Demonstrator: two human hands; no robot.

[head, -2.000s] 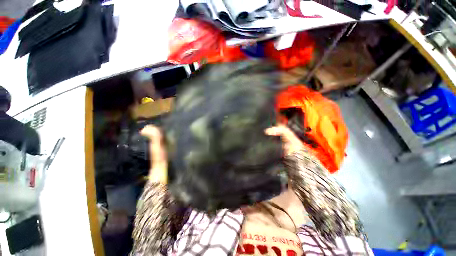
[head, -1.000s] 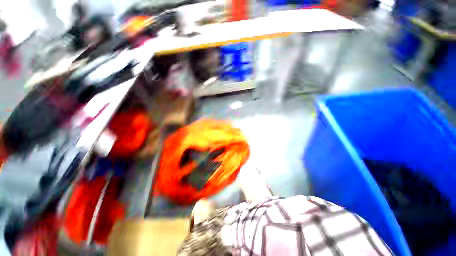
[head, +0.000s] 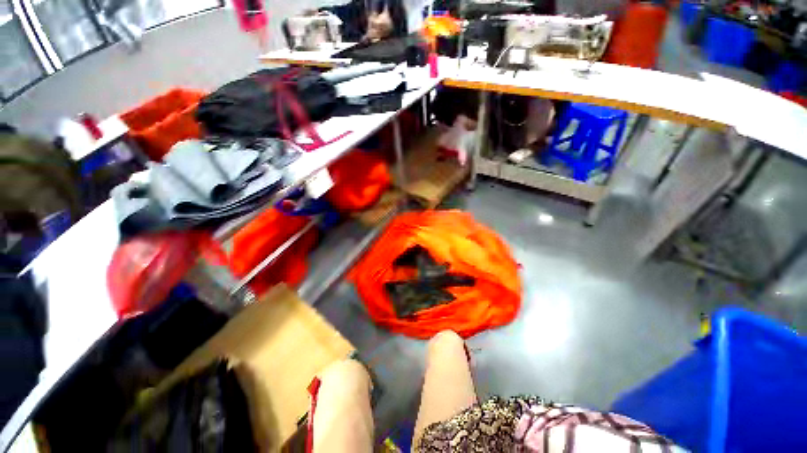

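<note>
Neither my left hand nor my right hand can be made out. Two bare rounded shapes at the bottom centre look like my knees, beside patterned and plaid cloth. In front of them an open orange sack stands on the floor. Dark camouflage pieces lie in its mouth. A brown cardboard carton is at the lower left, with dark material beside it.
A blue bin stands at the lower right. A white table edges the left, with grey fabric on it. Sewing machines stand on the far table. A blue stool is beneath it. More orange sacks lie under the left table.
The view has swung to the right, away from the machine table. The hands and the camouflage panel they held two seconds ago are out of sight. The blue bin now sits lower right.
</note>
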